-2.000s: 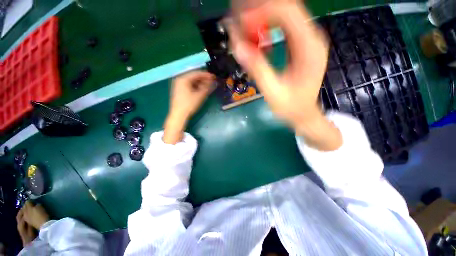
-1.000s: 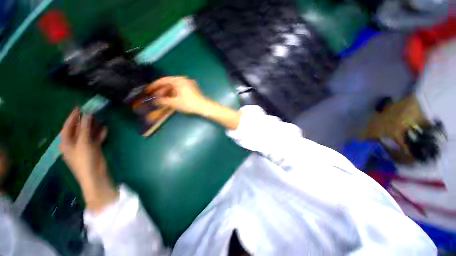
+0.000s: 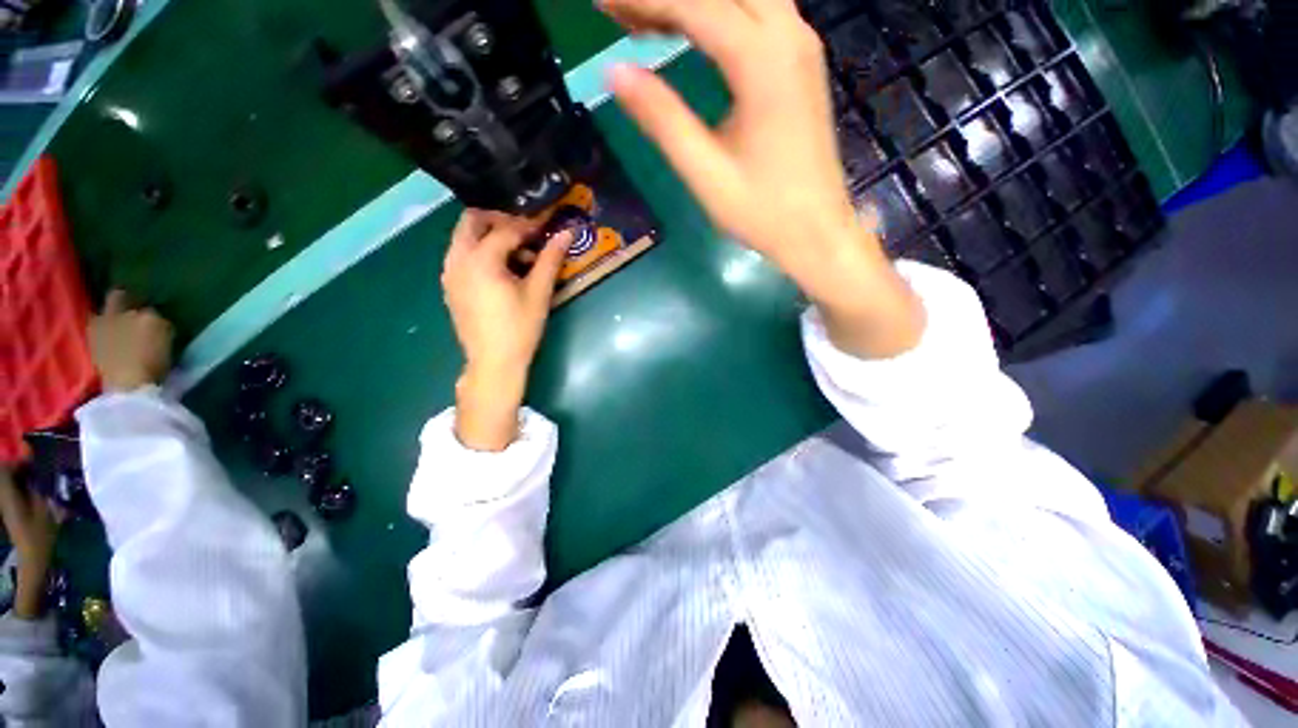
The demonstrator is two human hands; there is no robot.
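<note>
The black toggle clamp fixture (image 3: pixel 477 107) stands at the upper middle; its handle's upper end runs out of the picture. A round black part with shiny rings (image 3: pixel 575 236) sits in the orange locating nest (image 3: pixel 607 245) at the fixture's front. My left hand (image 3: pixel 498 277) is at the nest's left side, its fingertips at the round part's edge; whether they grip it cannot be told. My right hand (image 3: pixel 762 135) is raised to the right of the fixture with fingers spread, empty.
A black blister tray (image 3: pixel 982 128) lies at the upper right. Loose round black parts (image 3: pixel 313 417) lie at left. A neighbouring person's sleeve (image 3: pixel 199 526) and hand reach in beside a red tray (image 3: pixel 43 313). A cardboard box (image 3: pixel 1231 469) is at lower right.
The view has swung back from the right. My right hand has left the nest and is raised, open. My left hand has come to the nest. A neighbouring person's arm has reached in at left.
</note>
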